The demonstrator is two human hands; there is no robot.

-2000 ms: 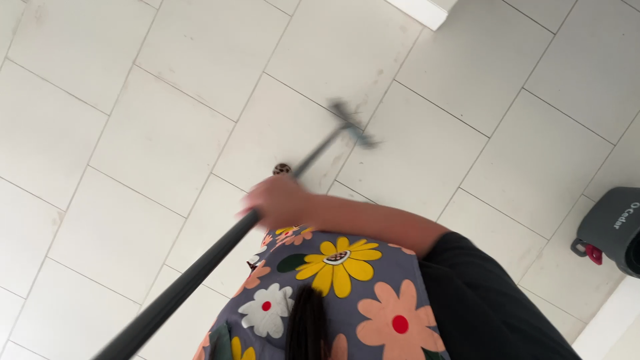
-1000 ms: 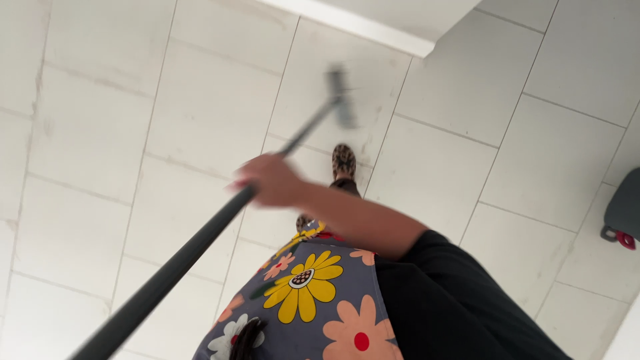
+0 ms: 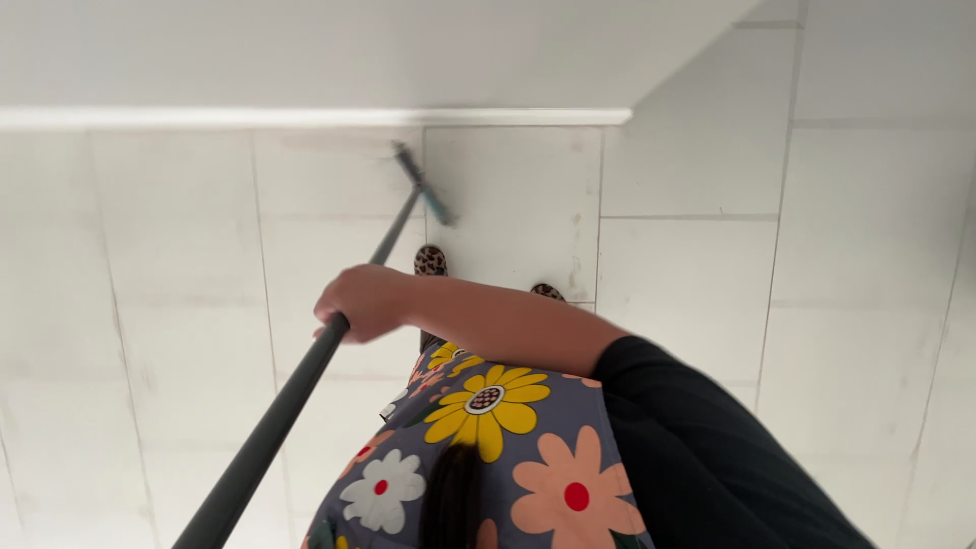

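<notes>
My right hand (image 3: pixel 364 305) grips the long dark grey pole of a broom (image 3: pixel 286 400), which slants from the lower left up to the floor. The broom head (image 3: pixel 422 184), narrow, dark and partly teal, is blurred and lies on the pale floor tiles just below the wall's baseboard. My right forearm crosses in front of a grey apron (image 3: pixel 488 427) with large yellow, peach and white flowers. My left hand is out of the frame. The pole's upper end is cut off at the bottom edge.
A white baseboard (image 3: pixel 320 118) runs along the foot of a pale wall (image 3: pixel 320 49) and stops at a corner on the right. Two leopard-print shoes (image 3: pixel 431 260) stand on the tiles near the broom head. Large pale floor tiles (image 3: pixel 686 290) spread around, with some smudges.
The view has turned and shifted toward the wall, which now fills the top. The dark grey bucket seen at right earlier is out of view. My right hand stays on the pole.
</notes>
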